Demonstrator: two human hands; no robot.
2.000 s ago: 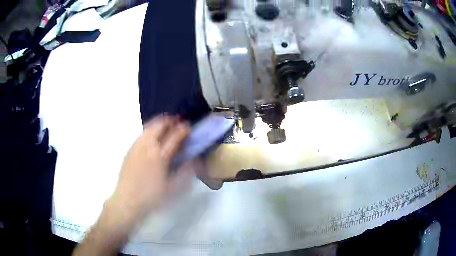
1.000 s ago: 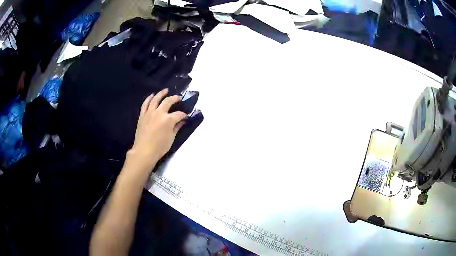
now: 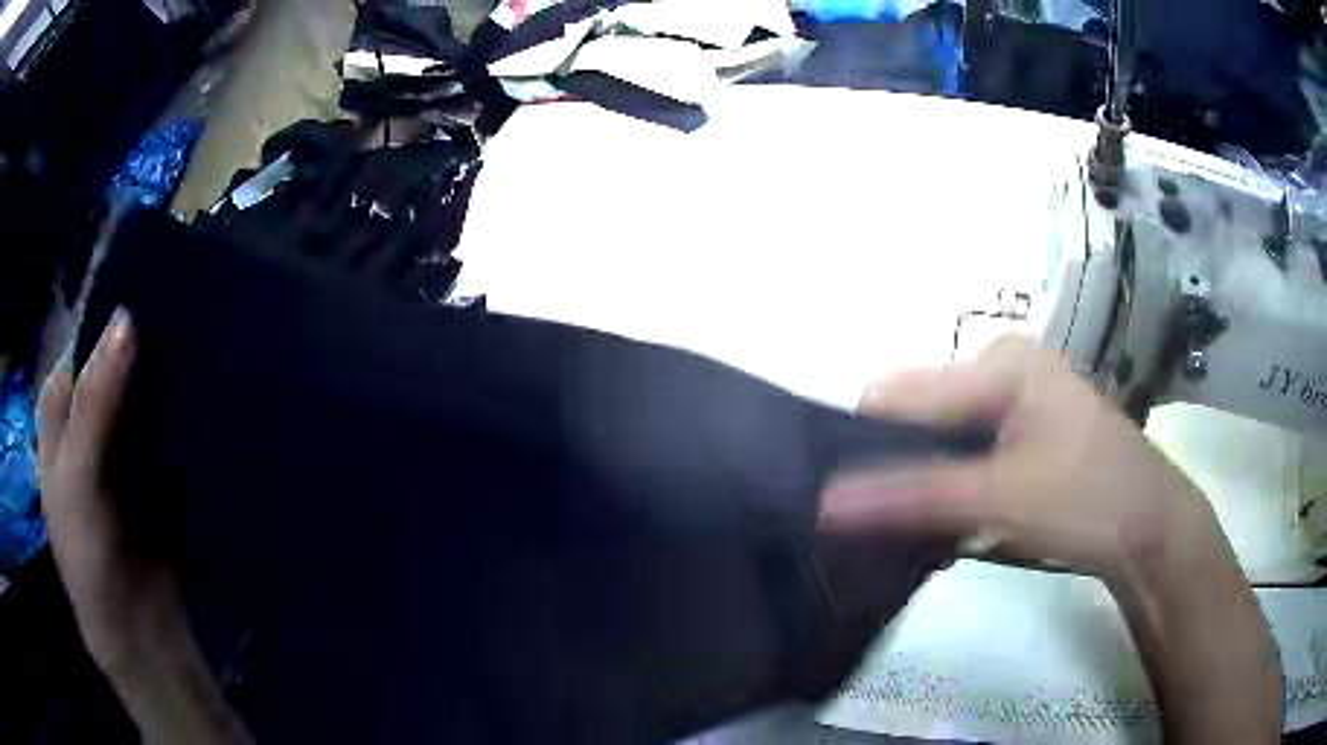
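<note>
A large black fabric piece [image 3: 480, 495] is spread between my two hands, in front of the left part of the table. My left hand [image 3: 95, 480] holds its left end; the fingertips show at the edge and the thumb is hidden. My right hand [image 3: 1019, 466] pinches its right end between thumb and fingers, slightly blurred, in front of the sewing machine [image 3: 1208, 277]. The fabric's lower edge runs out of the picture at the bottom. The needle area is hidden behind my right hand.
A white machine table [image 3: 728, 218] lies behind the fabric. A heap of black cut pieces [image 3: 364, 218] is at its left edge. Black and white offcuts [image 3: 626, 58] lie at the far edge. Blue plastic bags [image 3: 153, 163] are far left. A printed scale [image 3: 990, 709] runs near the front edge.
The view has shifted, bringing the machine further in. One hand was at the black heap before; now both hands hold a large black piece raised and spread in front of me.
</note>
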